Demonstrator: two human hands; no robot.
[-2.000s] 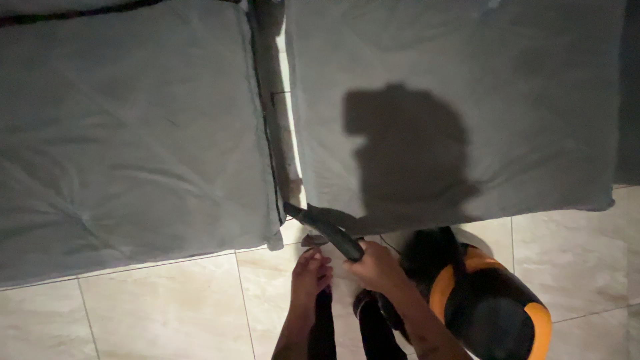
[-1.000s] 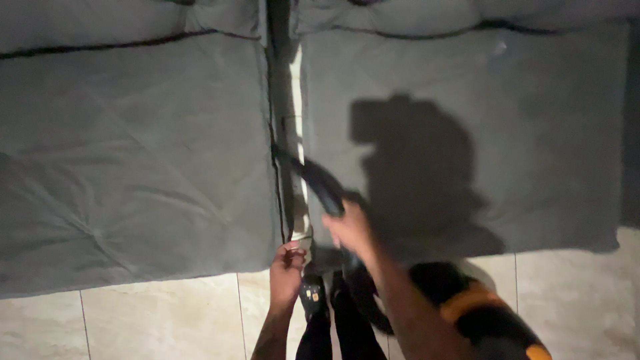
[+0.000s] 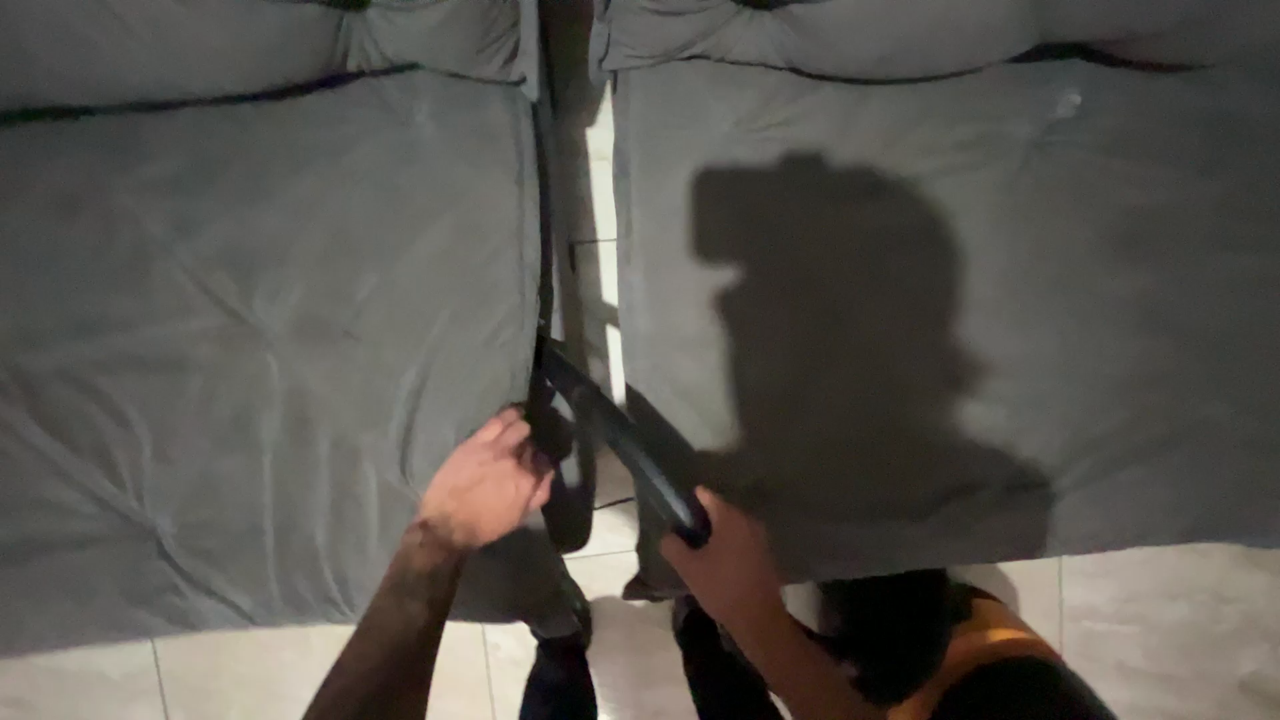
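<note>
My right hand [image 3: 725,560] is closed around the black handle of a vacuum cleaner wand [image 3: 630,450]. The wand slants up and left, its narrow tip at the inner side edge of the left grey sofa seat [image 3: 270,330]. My left hand [image 3: 490,480] is at that same edge, just below the tip, with its fingers curled at the fabric; whether they pinch it is hard to tell. Across a narrow gap lies the right grey sofa seat [image 3: 1100,400], with a head-and-shoulders shadow on it.
An orange and black vacuum cleaner body [image 3: 985,640] stands on the tiled floor [image 3: 320,670] at the lower right. My feet and legs are at the bottom middle, by the gap. Grey back cushions [image 3: 880,40] line the top.
My left hand has moved up along the left seat's edge from near its front corner. The wand tip, at the front corner two seconds ago, is now farther back along the gap.
</note>
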